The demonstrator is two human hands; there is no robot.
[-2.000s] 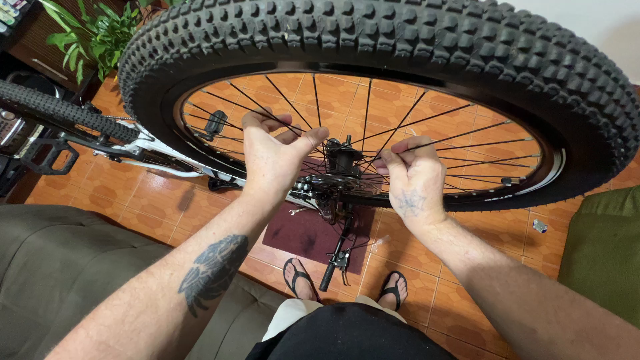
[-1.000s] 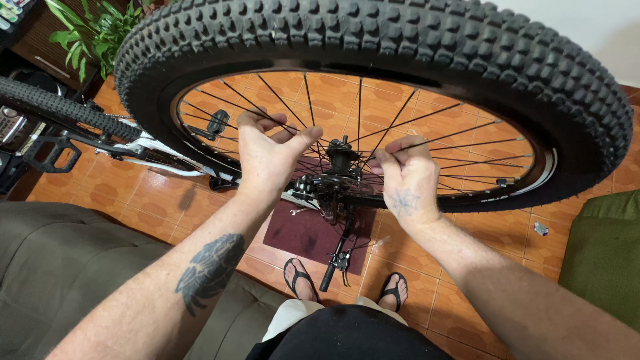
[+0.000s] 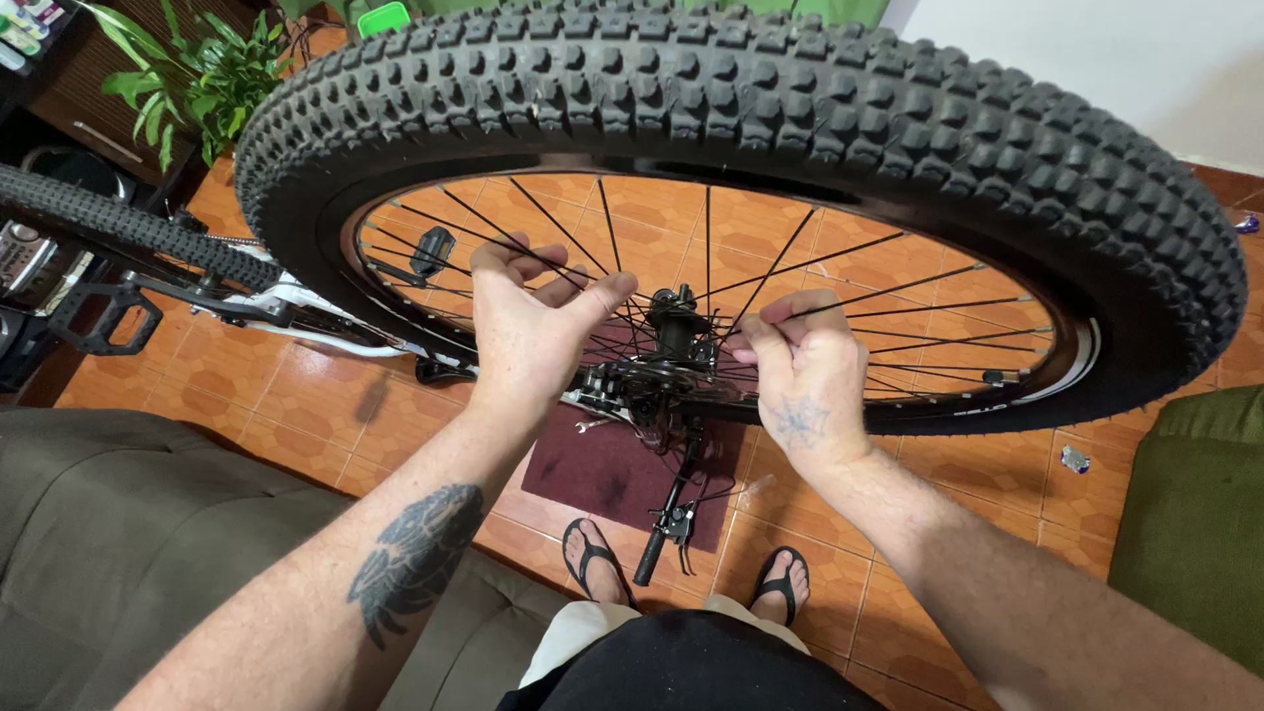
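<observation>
A bicycle wheel with a knobby black tire [image 3: 691, 89] fills the upper view, its black hub [image 3: 676, 331] in the middle of thin black spokes. My left hand [image 3: 543, 316] is at the spokes left of the hub, thumb and fingers spread around them; its grip is unclear. Right of the hub, my right hand [image 3: 805, 365] pinches a spoke [image 3: 869, 296] between thumb and fingers. Below the hub are a disc rotor and dark bike parts, partly overlapped. A handlebar grip [image 3: 649, 558] with a brake lever [image 3: 679, 523] shows lower down.
The bike's other knobby tire [image 3: 109, 212] and a pedal [image 3: 106, 318] lie at left. A dark red mat [image 3: 612, 474] with a wrench [image 3: 599, 425] near its edge is on the tiled floor. Gray sofa [image 3: 148, 513] at left, green cushioned seat [image 3: 1195, 494] at right, potted plant [image 3: 212, 84] at upper left.
</observation>
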